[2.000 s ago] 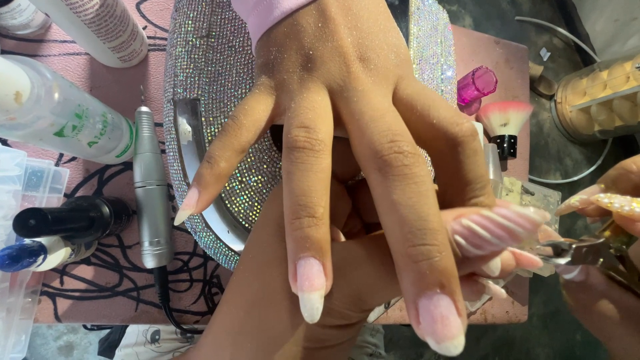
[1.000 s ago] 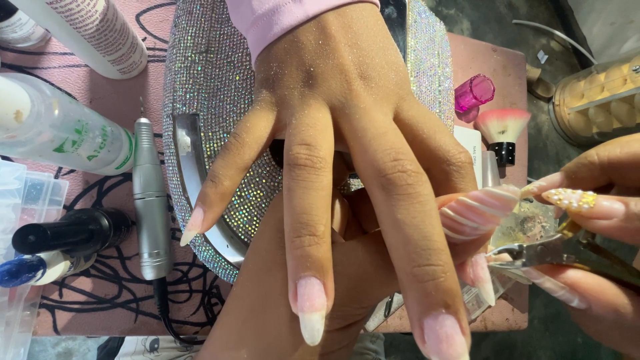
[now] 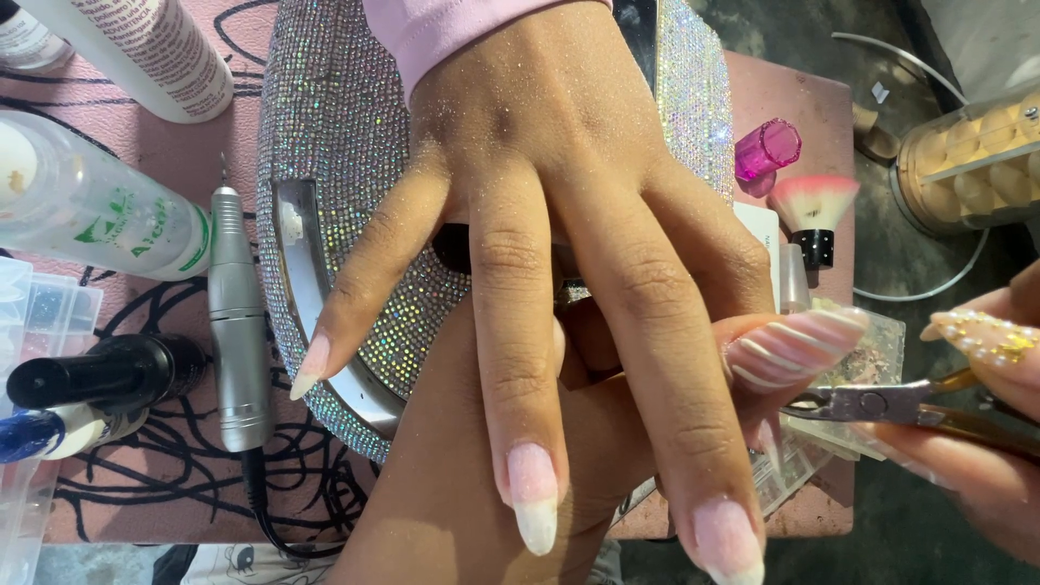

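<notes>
Another person's hand point(image 3: 528, 154), with a pink sleeve, lies palm down over a rhinestone-covered nail lamp point(image 3: 357, 106). From below, my left hand point(image 3: 520, 455) reaches under it and holds one of its fingers; my long pink nail with white stripes lies by that finger. At the right edge, my right hand point(image 3: 975, 479) grips metal cuticle nippers point(image 3: 877, 402), whose jaws are beside my left hand's striped nail. A pearl-and-gold nail shows on my right hand. The fingertip by the nipper jaws is mostly hidden.
On the left are a silver nail drill point(image 3: 236, 325), a clear plastic bottle point(image 3: 97, 203), a white bottle point(image 3: 154, 57) and a black-capped polish bottle point(image 3: 106, 374). A pink-tipped brush point(image 3: 812, 211), a magenta cup point(image 3: 766, 150) and a lidded cylindrical container point(image 3: 975, 171) are at the right.
My right hand with the nippers has shifted slightly from its earlier position near the held finger. My left hand keeps its hold under the other person's hand.
</notes>
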